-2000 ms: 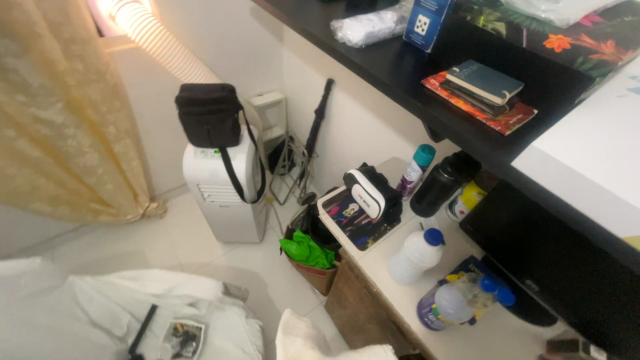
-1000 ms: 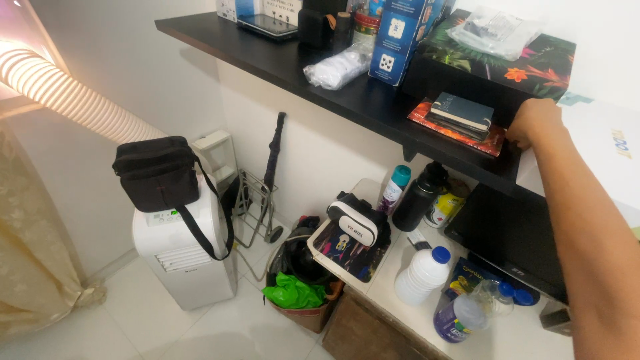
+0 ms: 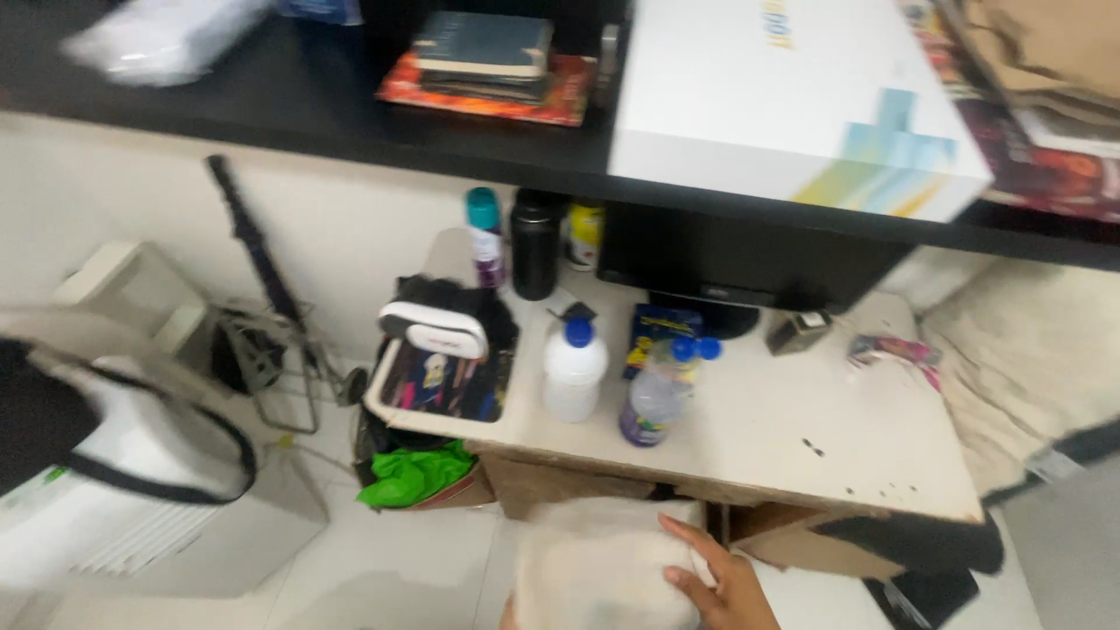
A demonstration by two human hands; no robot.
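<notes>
At the bottom centre, my right hand (image 3: 722, 573) rests on the right side of a pale cloth-like item (image 3: 604, 560), fingers spread over its edge. Only fingertips of my left hand (image 3: 509, 612) show at its lower left side. The item is blurred and lies just in front of the desk (image 3: 787, 437). On the desk stand a white bottle with a blue cap (image 3: 573, 376), a clear and purple bottle (image 3: 652, 407), a black bottle (image 3: 535, 245) and a spray can with a teal cap (image 3: 484, 236). A white and black VR headset (image 3: 442, 328) lies on a patterned tray (image 3: 472, 429).
Above the desk runs a black shelf (image 3: 306, 149) with stacked books (image 3: 486, 52) and a large white box (image 3: 787, 105). A monitor (image 3: 744, 262) stands under it. At left are a portable air conditioner (image 3: 192, 542), a folding cart (image 3: 271, 376) and a bin with a green bag (image 3: 416, 477).
The view has swung right and down. A hand that was at the shelf beside the books one second ago is no longer there; both hands are now at the pale item below the desk edge.
</notes>
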